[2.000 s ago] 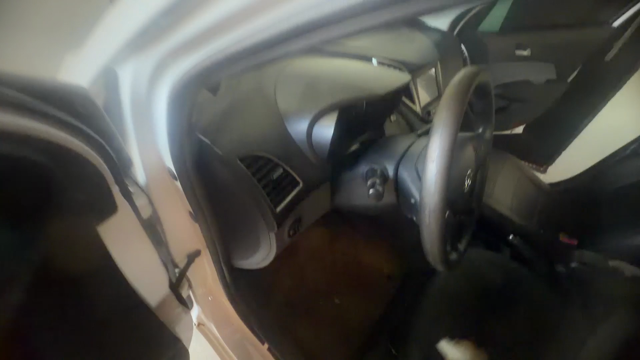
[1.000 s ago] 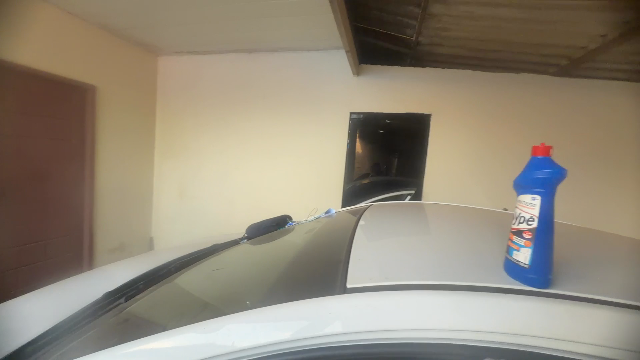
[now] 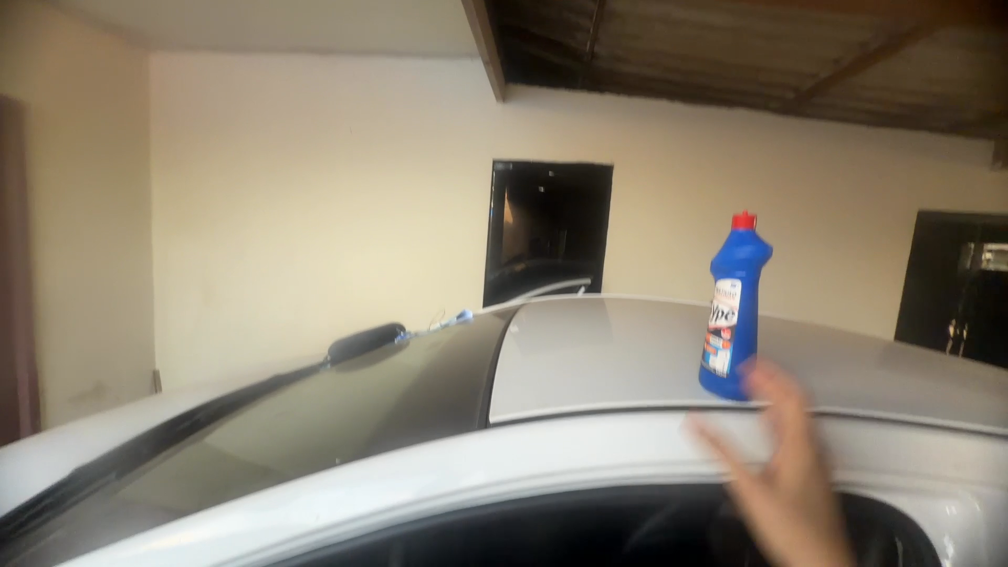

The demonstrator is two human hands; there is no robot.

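Note:
A blue plastic bottle with a red cap and a Ypê label stands upright on the silver roof of a car, near the edge of the roof. My right hand comes up from the lower right, blurred, with thumb and fingers apart. Its fingertips are just at the lower right of the bottle in view; whether they touch it cannot be told. It holds nothing. My left hand is out of view.
A dark elongated object and a small blue-and-white thing lie by the windshield's far edge. The car's white side frame crosses the foreground. Behind are a cream wall and a dark doorway or window.
The view has gone from the car's interior with its steering wheel to the roof outside. My right hand has come into view beside the bottle, which stood on the roof one second ago too.

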